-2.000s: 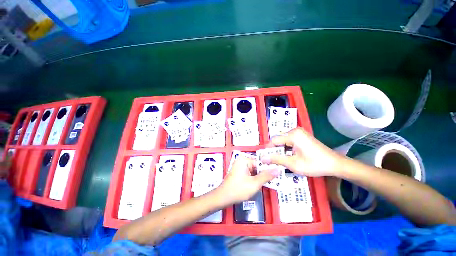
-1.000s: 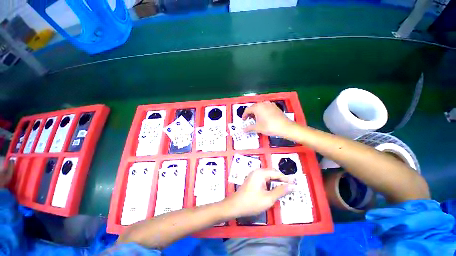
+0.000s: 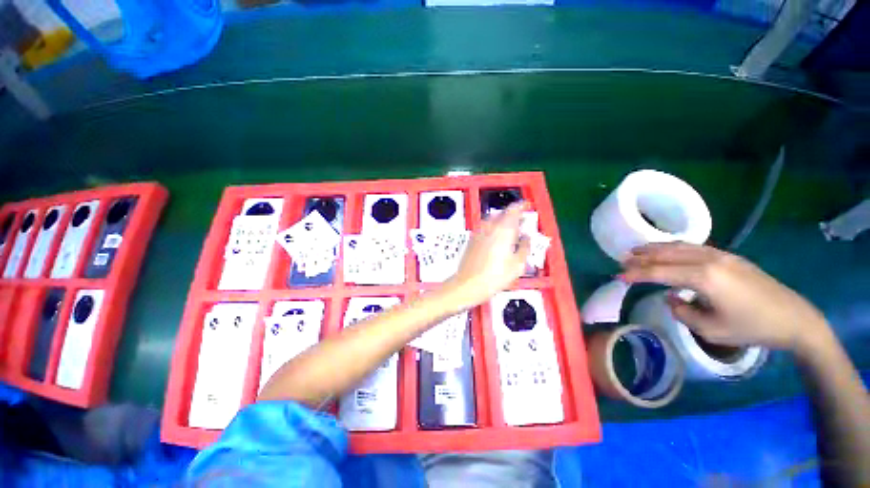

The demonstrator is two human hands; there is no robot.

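A red tray holds two rows of five compartments with white and dark handsets, such as a white handset at the lower right. Loose printed labels lie over several handsets. My left hand is over the top right compartment, its fingers at a printed label there; whether they grip it cannot be told. My right hand is over the lower white label roll, fingers spread, covering part of it.
Another white roll lies behind it. A tan ring roll sits beside the tray's right edge. A second red tray with handsets is at the left. A blue plastic stool shows beyond the green surface.
My left hand has moved from the lower right compartment up to the top right one. My right hand has left the top row and moved right to the rolls. The label strip's loop there no longer shows.
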